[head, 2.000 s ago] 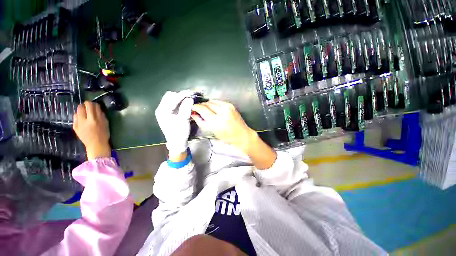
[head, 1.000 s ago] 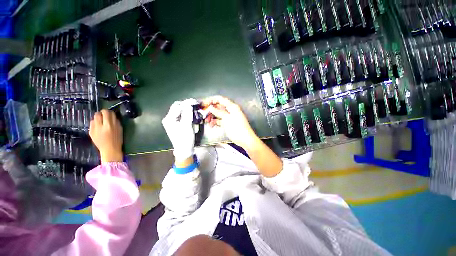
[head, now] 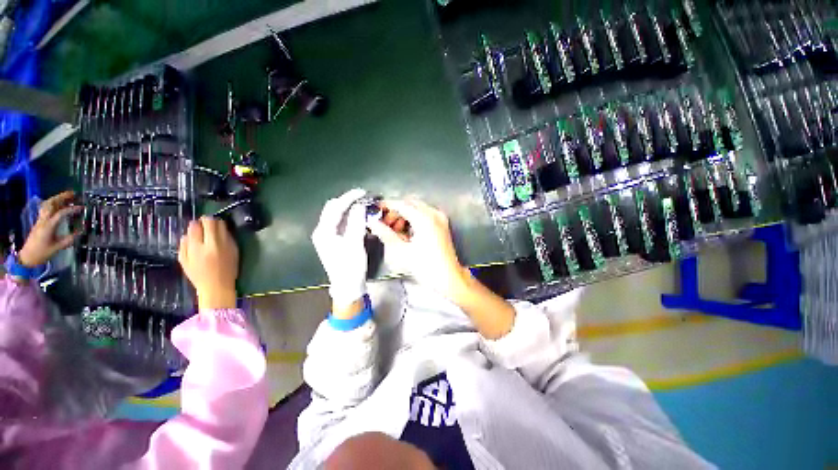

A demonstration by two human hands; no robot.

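Note:
A small black part (head: 373, 211) shows between my two hands over the front of the dark green bench; most of it is hidden by my fingers. My left hand (head: 342, 240), in a white glove with a blue wrist strap, grips it from the left. My bare right hand (head: 424, 240) has its fingertips at the part from the right, with a reddish spot beside them. A blister tray (head: 588, 189) to the right holds rows of green circuit boards with black parts.
Loose unfinished units (head: 241, 188) lie on the bench to the left, with a yellow-and-red piece. A co-worker's two hands, in pink sleeves, are at another blister tray (head: 138, 190) far left. Another tray (head: 790, 101) stands far right, above stacked white cartons (head: 821, 275).
The whole view has shifted, so bench things appear further right. A second co-worker hand now shows at the left tray. My hands stay together at the black part, with small finger changes.

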